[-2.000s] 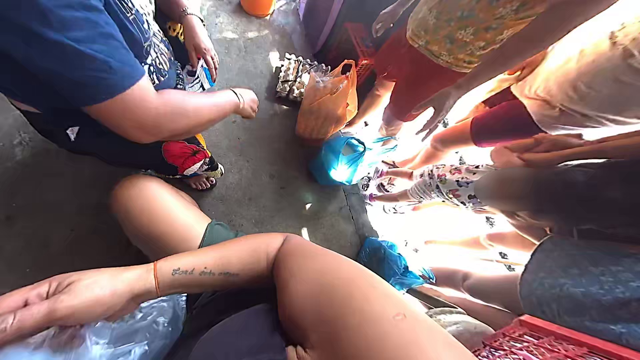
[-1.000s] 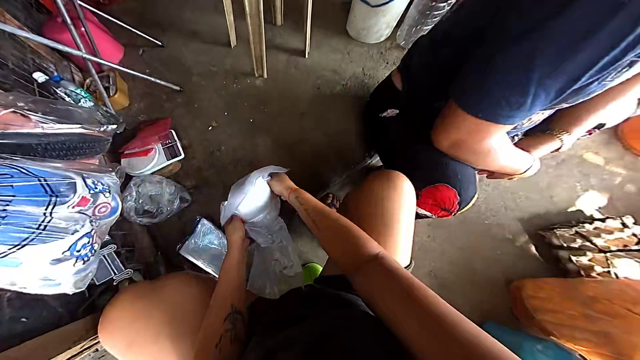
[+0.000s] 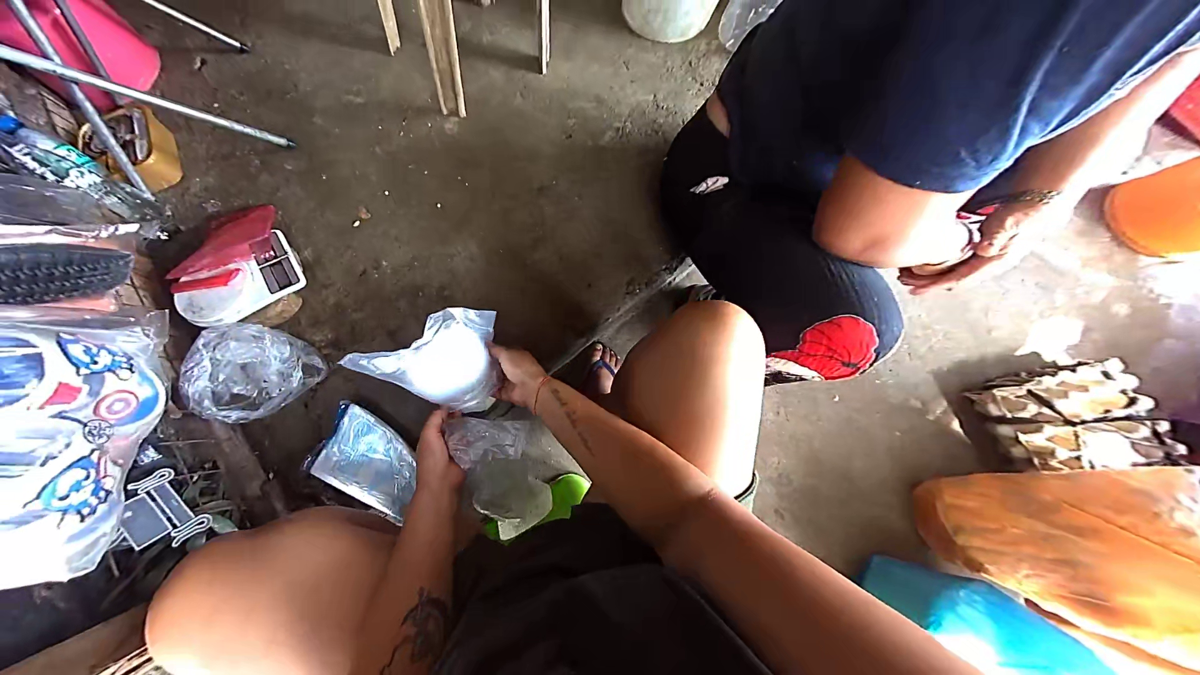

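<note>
A white plastic bag [image 3: 441, 361], bulging with white contents I cannot make out, is held out before my knees. My right hand [image 3: 517, 377] grips its right side. Below it, my left hand [image 3: 441, 450] touches the bag's lower edge and a clear plastic bag [image 3: 487, 441] that hangs beside it; the fingers are partly hidden. A flat pack of clear plastic bags [image 3: 364, 461] lies left of my left hand. Further left sits a crumpled clear plastic bag [image 3: 248, 372]. Under the hanging plastic, a bright green object [image 3: 565, 495] shows in part.
A co-worker in a dark blue shirt [image 3: 900, 84] sits at the right. Egg trays [image 3: 1069, 403], an orange bag [image 3: 1078, 534] and a blue bag [image 3: 975, 609] are at the lower right. A red and white scale-like device [image 3: 234, 272] and metal legs [image 3: 187, 108] stand at the left.
The view has swung far from the people and bags on the right. My right hand, empty-looking two seconds ago, now holds the white bag. Since one second ago, the bag has been spread out leftward.
</note>
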